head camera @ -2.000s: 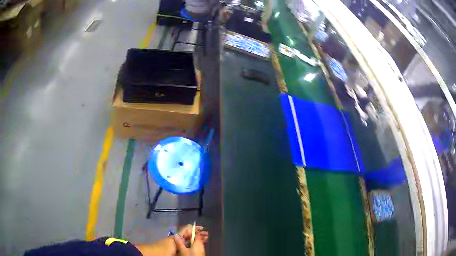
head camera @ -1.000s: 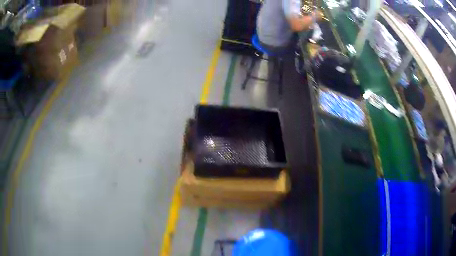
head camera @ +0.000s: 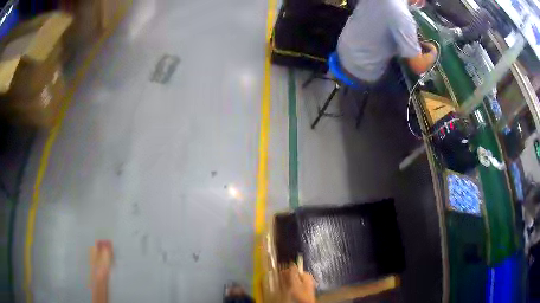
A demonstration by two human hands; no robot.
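My right hand is at the bottom edge, over the near left corner of a black crate. A slim pale stick stands up from its fingers. My left hand is small and blurred at the lower left, over the grey floor, well apart from the right hand. Its fingers cannot be made out, and nothing is seen in it. The black crate is open at the top, looks empty and sits on a cardboard box.
A person in a grey shirt sits on a blue stool at the green bench, upper right. A tray of blue-white items lies on it, beside the green belt. An open carton stands upper left. Yellow line on floor.
The view has moved forward along the aisle, so the crate is nearer and the near blue stool has left the picture. My hands, together at first, now show far apart.
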